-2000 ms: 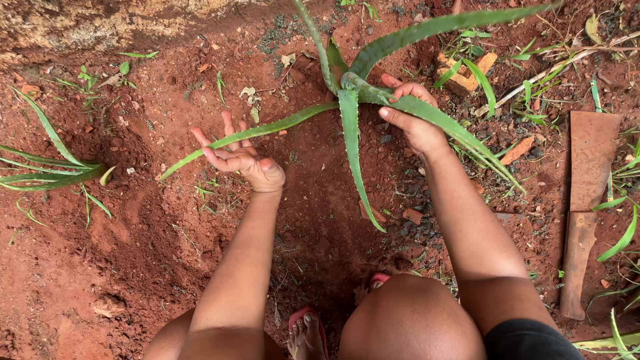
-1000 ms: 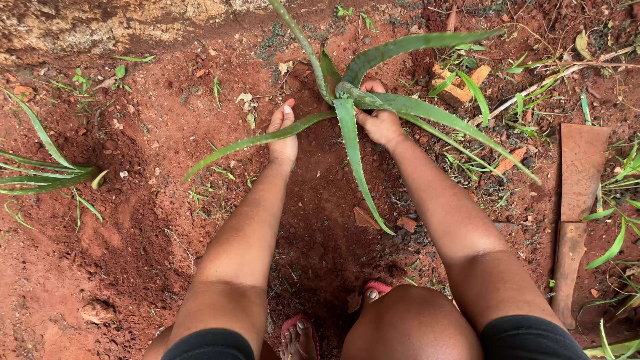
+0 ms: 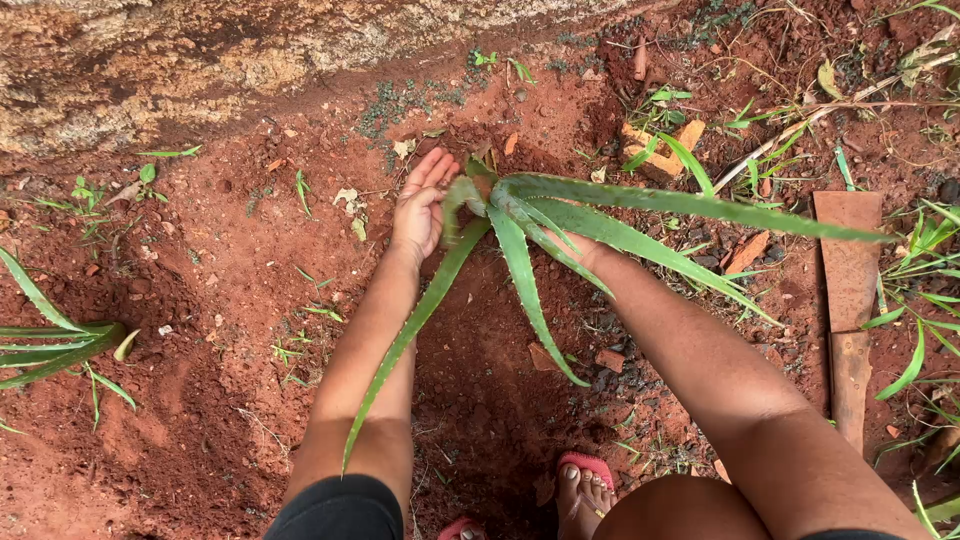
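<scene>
An aloe plant with long, toothed green leaves leans over the red soil at the centre, its crown slightly blurred. Beside the crown, on its left, is my left hand, palm turned toward the plant and fingers extended; whether it touches the base is unclear. My right hand reaches in under the leaves from the right, and its fingers are hidden behind them. One long leaf hangs down over my left forearm.
A rough rock or wall base runs along the top left. Another aloe plant grows at the left edge. On the right lie a machete with a wooden handle and a broken brick. My sandalled foot is below.
The aloe's crown has tipped, and its leaves now point more downward and to the right. My left hand has gone from below a leaf to beside the crown. My right hand has become hidden under leaves.
</scene>
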